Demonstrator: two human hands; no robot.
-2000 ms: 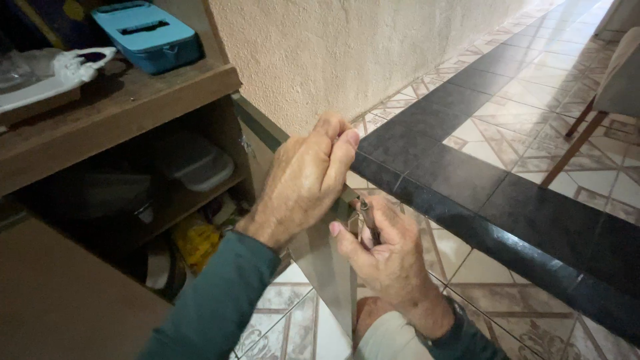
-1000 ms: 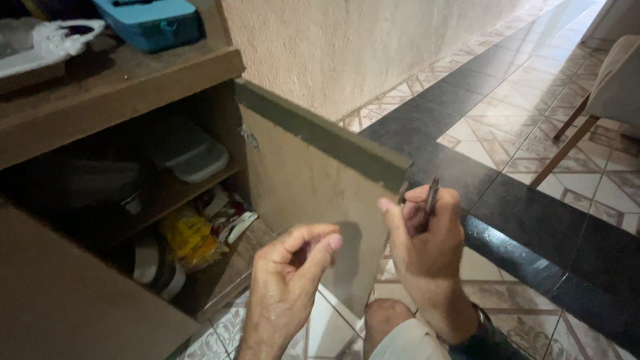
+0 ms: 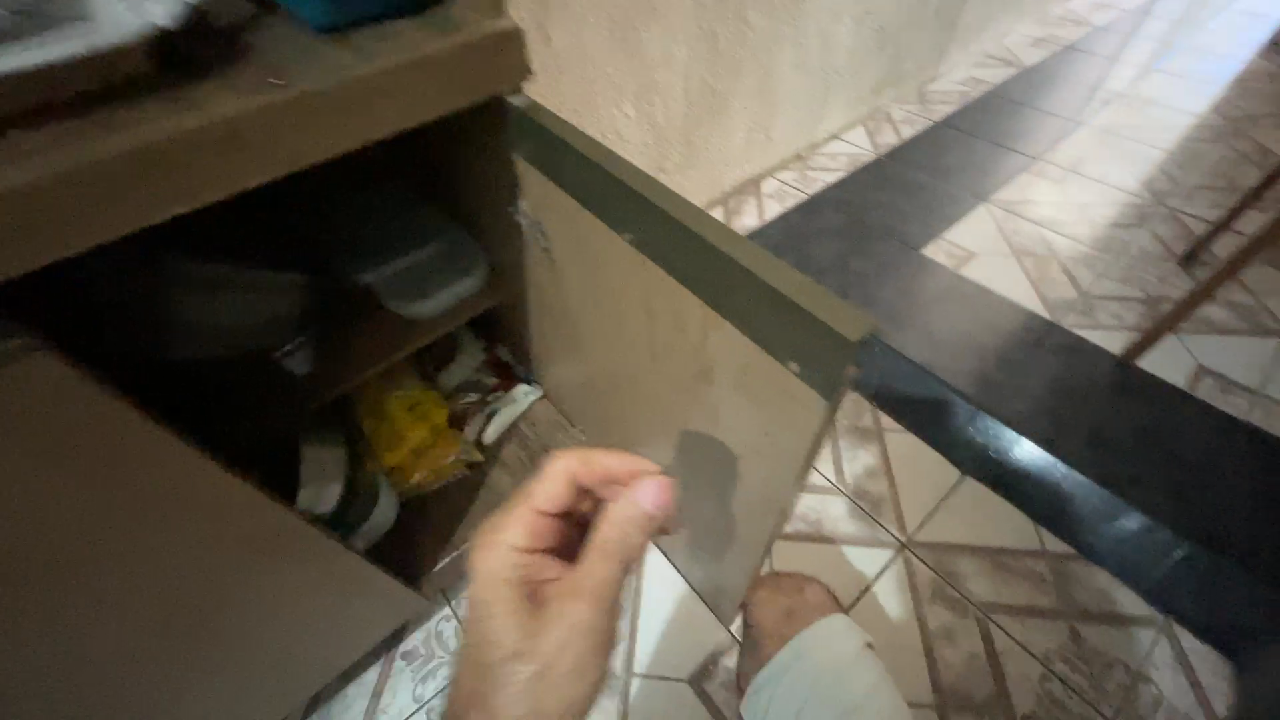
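Note:
My left hand (image 3: pixel 565 580) is raised in front of an open cabinet door (image 3: pixel 640 350), thumb and index fingertip pressed together. Whether something tiny sits in that pinch cannot be told. The door has a dark green strip (image 3: pixel 680 250) along its upper part, and the hand's shadow falls on its panel. Out of the frame is my right hand. Behind my left hand, the cabinet's lower shelf holds a yellow plastic package (image 3: pixel 415 430) and a white item (image 3: pixel 510 412).
A pale plastic container (image 3: pixel 425 275) rests on the cabinet's inner shelf. Above runs the wooden countertop (image 3: pixel 260 140) with a blue box (image 3: pixel 350 10). A black stone ledge (image 3: pixel 1000 450) extends at right beyond the door. My bare knee (image 3: pixel 790 605) is near the door's lower edge.
My right hand, which held a small dark metal tool by the door's outer corner, has left the view. My left hand has come away from the door's top edge, where it was two seconds ago.

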